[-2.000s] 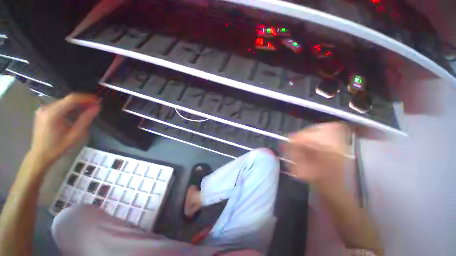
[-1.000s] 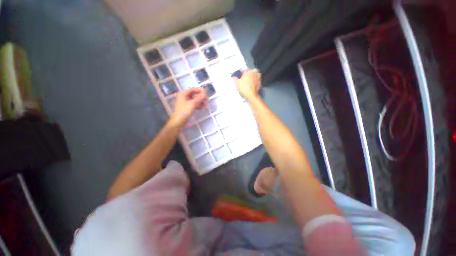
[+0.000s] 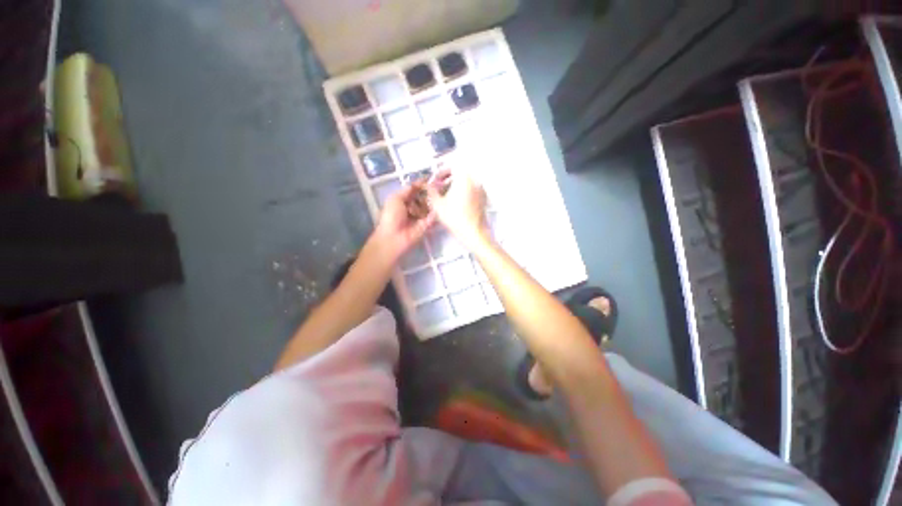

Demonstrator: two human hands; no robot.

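The white compartment tray lies in front of me, with several dark watch bodies in its upper and left pockets. Its right side is washed out by glare. My left hand is over the middle of the tray, its fingers closed around a small brownish-dark watch body. My right hand is right beside it, fingertips meeting the left hand's. Whether the right fingers also grip the watch body is too blurred to tell.
A tan carton is beyond the tray. Black rack shelves with white edges and loose red and white wire stand at right. More shelves and a yellowish block are at left. An orange-red object is below, near my feet.
My view has turned from the shelves down to the tray. My hands have come together, the right moving from the tray's right side towards the left. A watch body now shows between the hands.
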